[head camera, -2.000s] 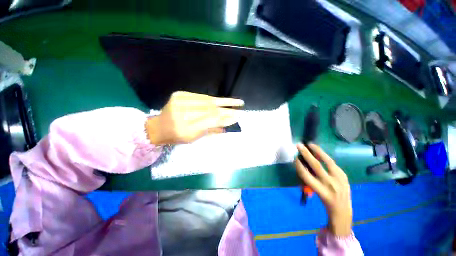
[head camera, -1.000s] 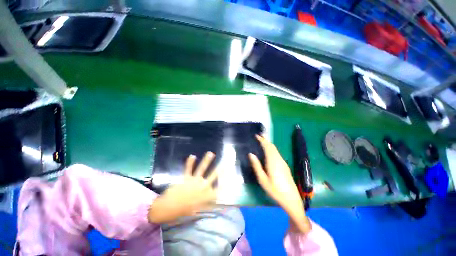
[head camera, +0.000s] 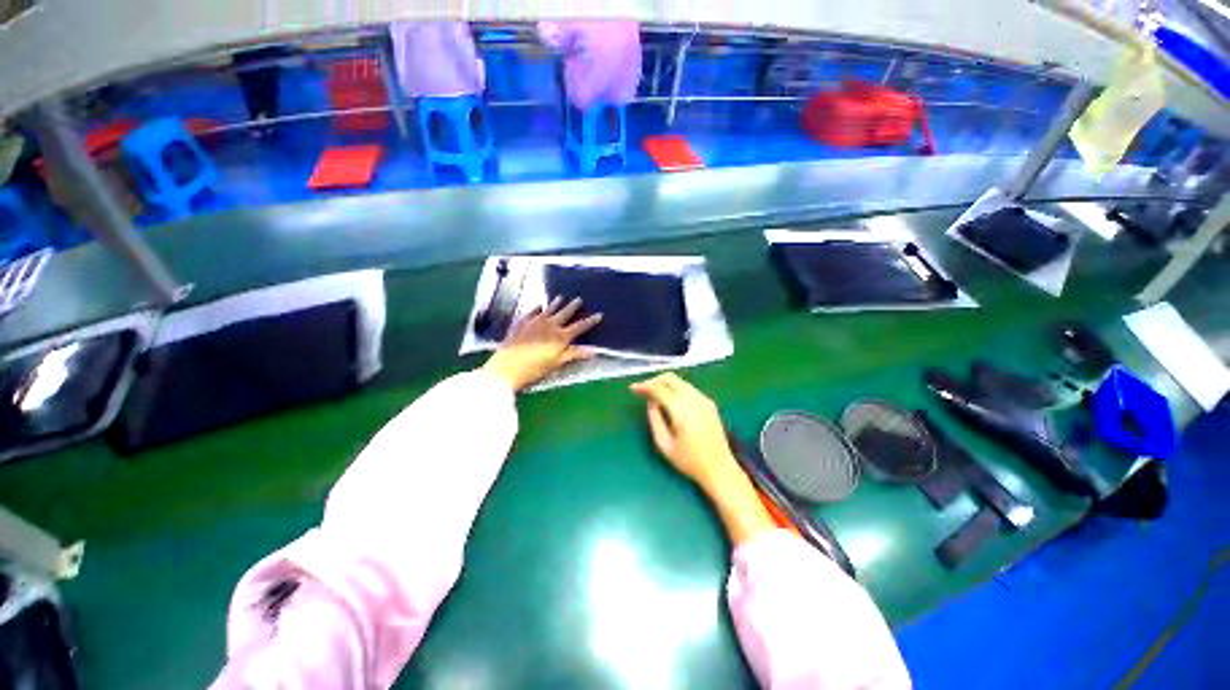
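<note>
A black display unit [head camera: 627, 310] lies on a white foam sheet [head camera: 708, 345] on the green bench, ahead of me. A narrow dark piece [head camera: 499, 299] lies at the sheet's left end. My left hand [head camera: 542, 342] rests with spread fingers on the unit's left part. My right hand [head camera: 683, 422] is over the bench just below the sheet, fingers loosely curled; whether it holds anything cannot be told. The electric screwdriver [head camera: 782, 510] lies partly behind my right forearm.
More black units on foam stand left [head camera: 243, 371] and right [head camera: 863, 274]. Two round dishes [head camera: 809, 456] [head camera: 890, 440], small dark parts [head camera: 967, 538] and a blue container [head camera: 1133, 411] are at right. Two people in pink [head camera: 600, 61] sit across the line.
The view has tilted up and shows more of the line. The unit that was in front of me is no longer there; my hands have reached forward to a unit farther out.
</note>
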